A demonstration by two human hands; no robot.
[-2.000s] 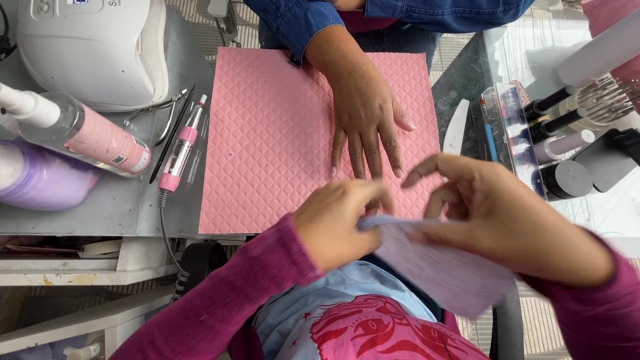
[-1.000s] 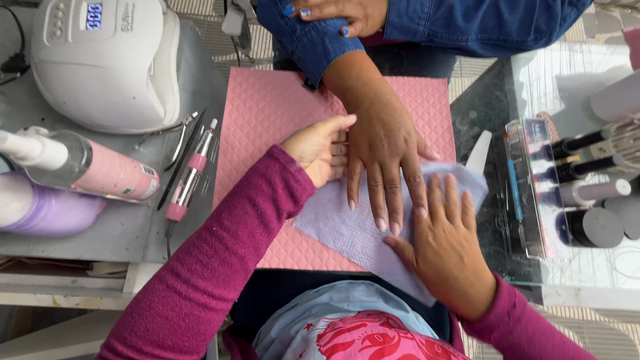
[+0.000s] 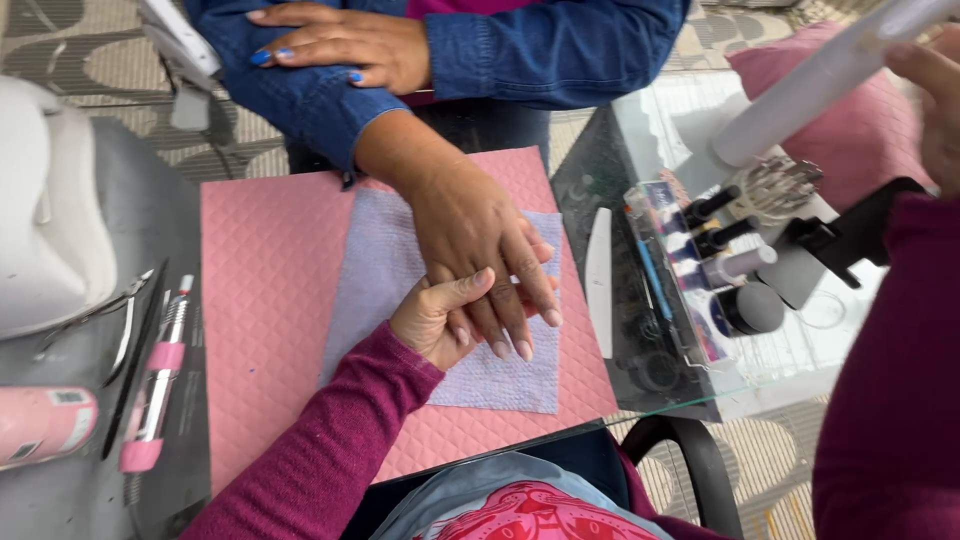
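My left hand holds the fingers of another person's hand, palm down, with my thumb on top of them. Under both lies a lilac cloth or paper towel, spread on a pink quilted mat. At the upper right edge my right hand is partly cut off by the frame; its fingers are by a white cylindrical tube or lamp arm, and whether they grip it cannot be told. The person's other hand, with some blue nails, rests on the denim sleeve.
Left of the mat are an electric nail file, metal nippers, a pink bottle and a white nail lamp. A white nail file and a clear organizer with polish bottles stand right. A black holder is beyond.
My right hand has left the lilac towel for the upper right. My left hand, earlier beside the person's hand, now holds its fingers. The view has shifted closer.
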